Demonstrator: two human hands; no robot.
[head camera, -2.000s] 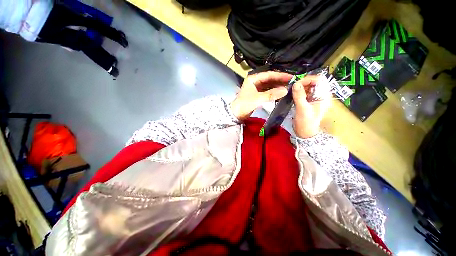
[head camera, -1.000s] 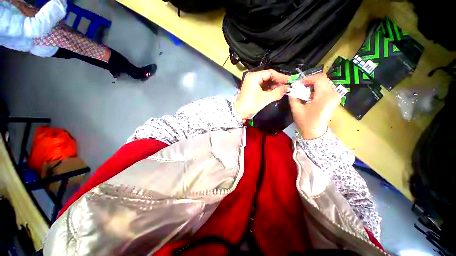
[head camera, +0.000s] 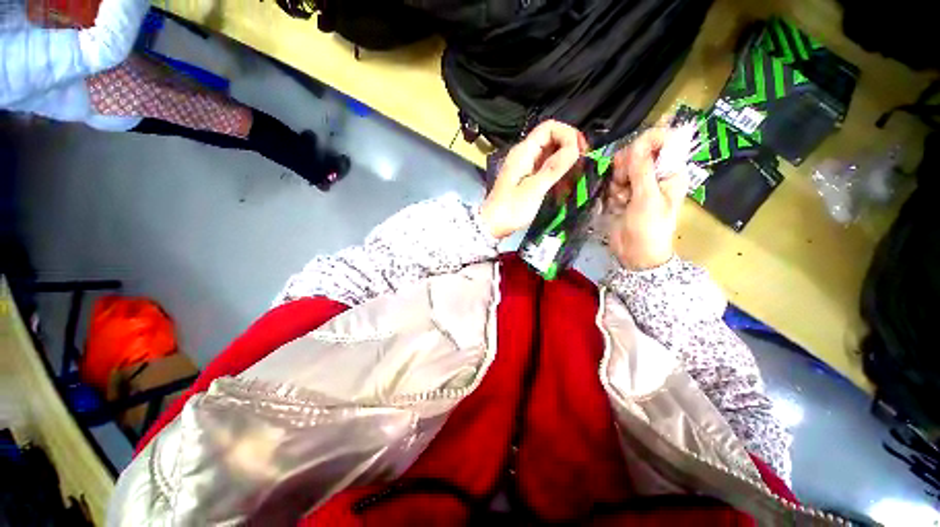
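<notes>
A black hang tag with green stripes and a white barcode patch (head camera: 562, 221) hangs below my hands at the table's edge. My left hand (head camera: 533, 175) pinches near the tag's top end, thumb and forefinger together. My right hand (head camera: 649, 196) is closed around a white tuft of thin plastic fasteners (head camera: 675, 149), its fingers close to the tag's right side. A dark backpack (head camera: 562, 67) lies on the table just beyond my hands. Whether the tag is joined to the backpack cannot be told.
Two fanned stacks of green-black tags (head camera: 789, 93) lie on the yellow table (head camera: 814, 299) at right, beside a crumpled clear plastic bag (head camera: 855, 183). More dark bags (head camera: 907, 309) are at the right edge. A person (head camera: 196, 103) is at upper left; an orange bundle (head camera: 129, 340) is at lower left.
The tag's striped, barcoded side now shows, where its plain dark side showed before. My hands have moved slightly apart. The person's leg at upper left reaches further right.
</notes>
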